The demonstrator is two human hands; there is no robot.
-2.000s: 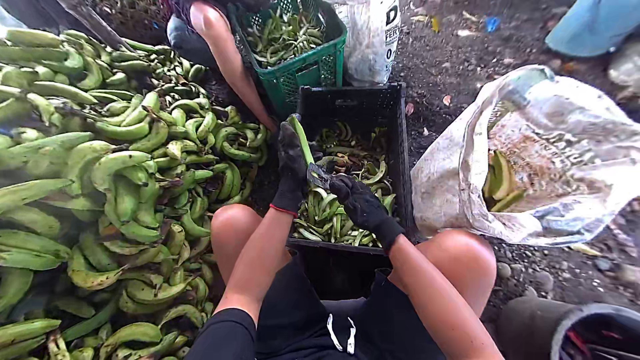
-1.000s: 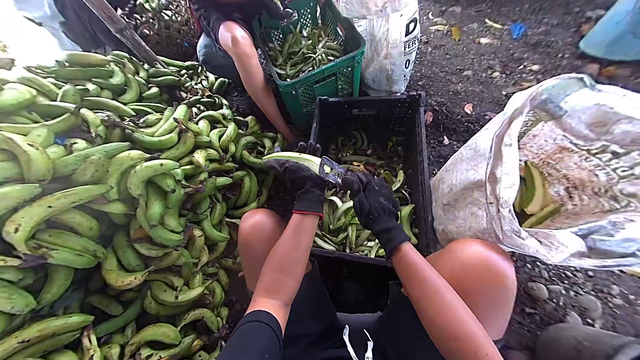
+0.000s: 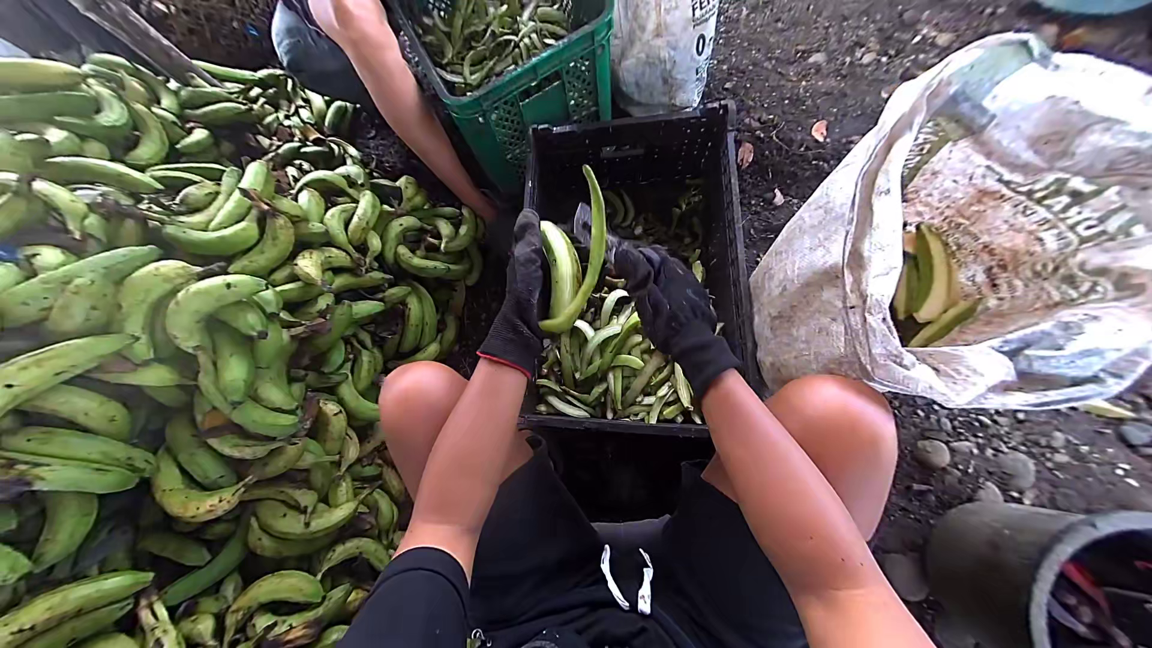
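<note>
My left hand [image 3: 524, 292], in a black glove with a red cuff edge, grips a green plantain [image 3: 562, 270] held upright over a black plastic crate [image 3: 634, 148]. My right hand [image 3: 668, 306], also in a black glove, is closed on a small blade [image 3: 583, 222], its handle hidden by the fingers. A long curved strip of green peel [image 3: 594, 243] stands beside the plantain, between both hands; whether it is still attached cannot be told. Peel strips [image 3: 621, 382] lie in the crate below.
A large heap of green plantains [image 3: 225, 306] lies at left. Another person's arm [image 3: 409, 108] reaches down beside a green crate [image 3: 531, 117] of peels. An open woven sack [image 3: 828, 279] with peel pieces stands at right, a bucket [image 3: 999, 558] at lower right.
The plantain has turned from lying sideways a second ago to upright. A long strip of peel now stands out from it. My right hand has come slightly apart from the left.
</note>
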